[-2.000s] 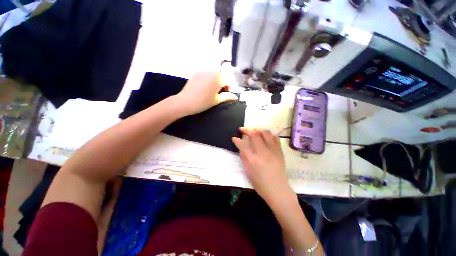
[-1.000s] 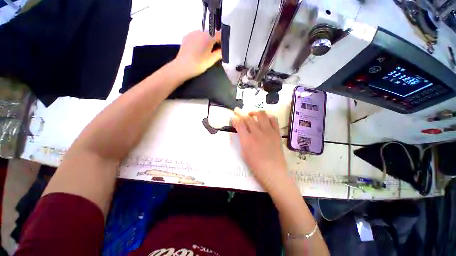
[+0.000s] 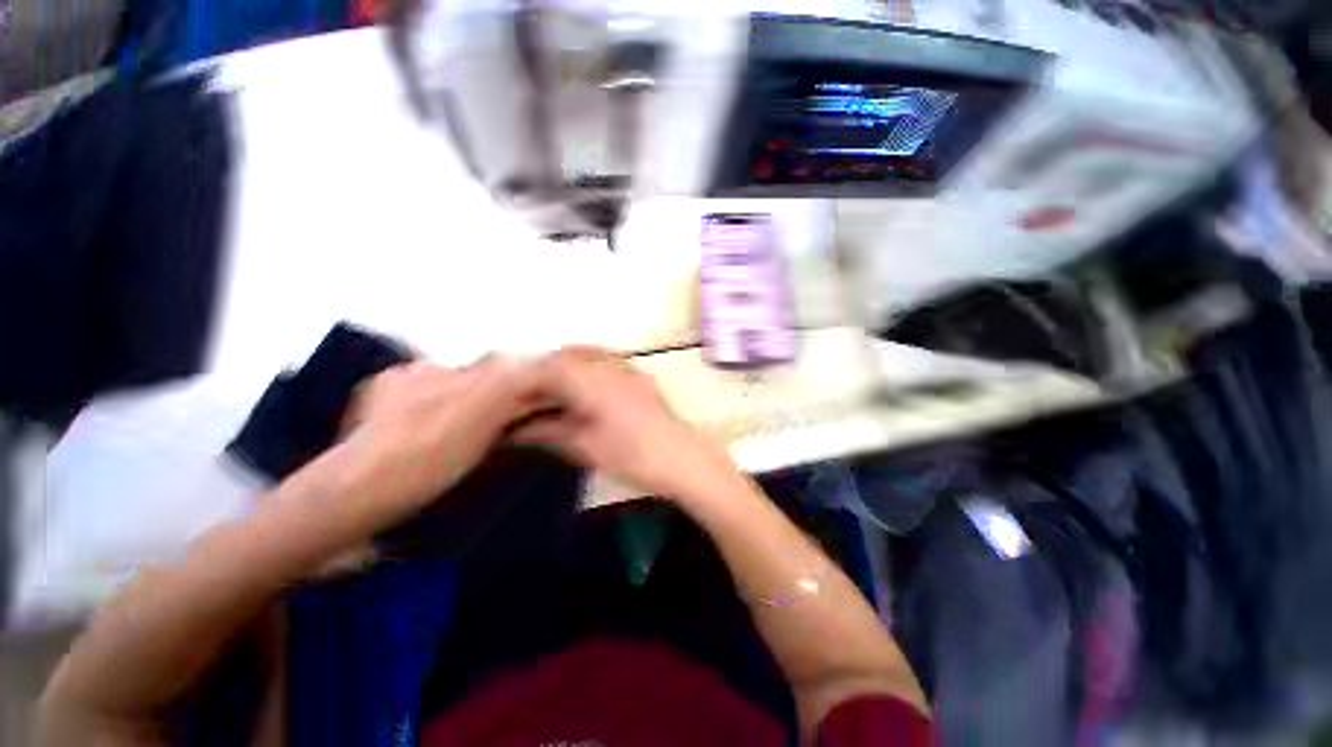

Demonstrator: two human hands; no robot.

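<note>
The frame is blurred. A black fabric piece point(image 3: 324, 397) lies at the front of the white sewing table, partly under my left hand and hanging over the front edge. My left hand point(image 3: 446, 416) is on the fabric, its fingers meeting my right hand point(image 3: 592, 409). Both hands close on the black piece at the table edge; the exact finger hold is blurred. The sewing machine head point(image 3: 563, 102) stands behind, away from the fabric. Its needle area is too blurred to read.
A large black fabric stack point(image 3: 124, 241) lies at the left of the table point(image 3: 322, 190). A phone point(image 3: 747, 289) lies right of the needle area. The lit control panel point(image 3: 877, 124) is on the machine. A black scrap point(image 3: 993, 324) lies at right. Dark garments point(image 3: 993, 628) are below.
The view has turned to the right. Both hands have come together and moved with the black piece from beside the needle to the table's front edge.
</note>
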